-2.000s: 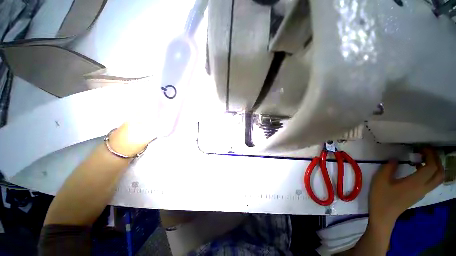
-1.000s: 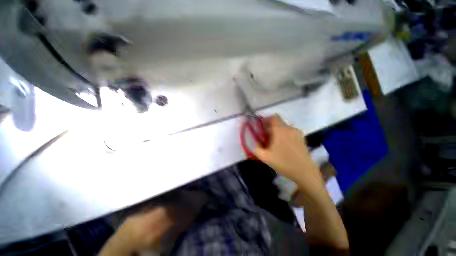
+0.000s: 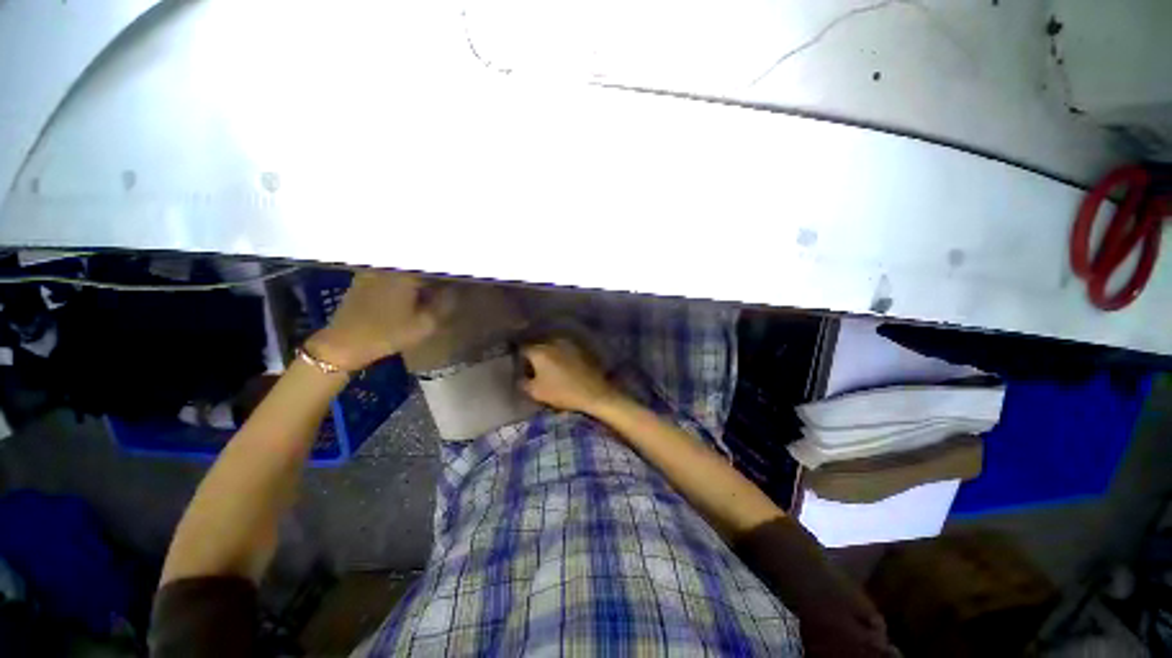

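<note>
A band piece [image 3: 478, 396], taupe with a pale end, lies over my lap below the table's front edge. My left hand [image 3: 379, 321] is on its taupe part at the left, fingers partly hidden by shadow and the table edge. My right hand [image 3: 563, 375] has its fingers curled on the pale part's right edge. The red-handled scissors [image 3: 1121, 240] lie at the far right of the white table [image 3: 514, 193], partly cut off by the frame edge.
A stack of white and brown bands [image 3: 893, 431] sits below the table at right, beside a blue bin or cloth [image 3: 1067, 444]. A blue crate [image 3: 373, 405] stands below left. A thin cord runs along the table's left front edge. The sewing head is out of view.
The view has swung down and left to my lap. My right hand has let go of the scissors and now holds the band piece. My left hand is now clearly in view at it.
</note>
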